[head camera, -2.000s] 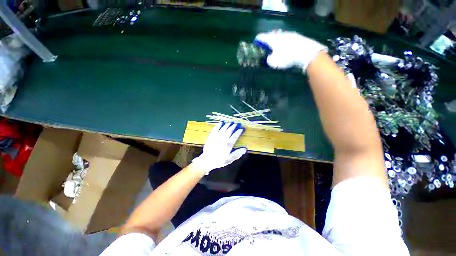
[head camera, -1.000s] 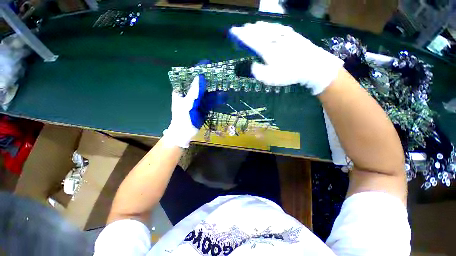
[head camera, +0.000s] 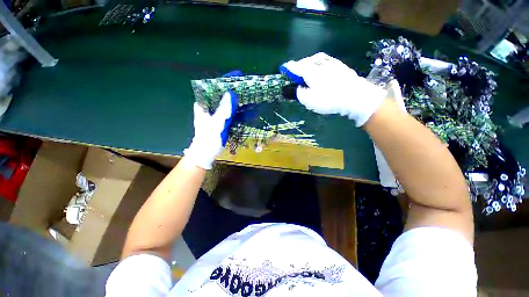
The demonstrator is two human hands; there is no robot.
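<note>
A green PCB panel (head camera: 255,90) is held up above the bench between my hands. My left hand (head camera: 213,125), in a white and blue glove, grips its left part with the thumb in front. My right hand (head camera: 333,87), gloved too, grips the panel's right end; its fingertips are partly hidden. Dark lead wires with round parts (head camera: 258,148) hang below the panel near my left hand. Pale thin panel rails (head camera: 293,138) lie loose by the yellow edge strip (head camera: 326,158).
A tangled pile of finished boards (head camera: 458,125) with wires and discs lies at right, beside a white foam edge (head camera: 384,165). An open cardboard box (head camera: 119,194) with white scraps stands below left. More small parts (head camera: 146,17) lie at the far left.
Two seconds ago my left hand lay on the strip; it now holds the panel. Since one second ago my right hand has come down onto the panel's right end.
</note>
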